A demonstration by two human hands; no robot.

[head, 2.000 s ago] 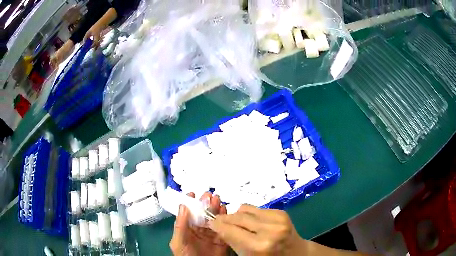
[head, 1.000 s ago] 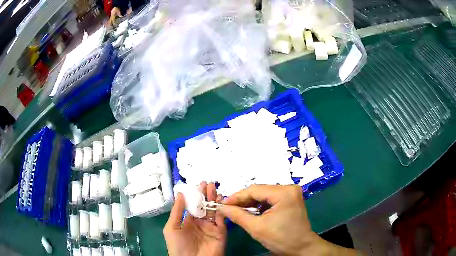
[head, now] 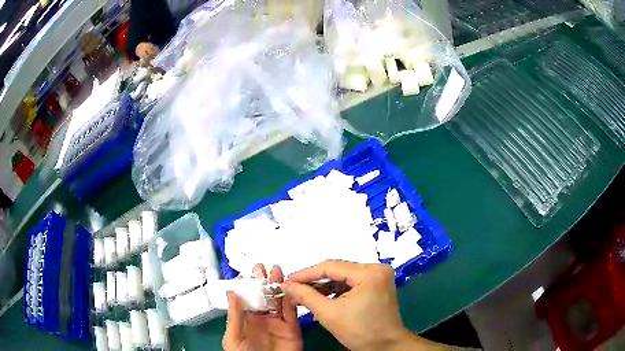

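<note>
My left hand holds a white housing between thumb and fingers, its open end facing right. My right hand grips thin metal tweezers, their tips at the housing's open end. Glare hides whether the tips are inside. The blue tray lies just beyond my hands with a heap of flat white pieces. The clear plastic box with loose white housings stands left of my hands.
A filled blister tray and slotted blue racks are at the left. A crumpled clear bag and a bag of cream blocks lie behind. Empty blister trays are at the right, a red stool below. Another person's hand shows far back.
The housing has tilted to lie more level and my hands have moved slightly left. The tweezers stay at its open end. The camera view has shifted a little.
</note>
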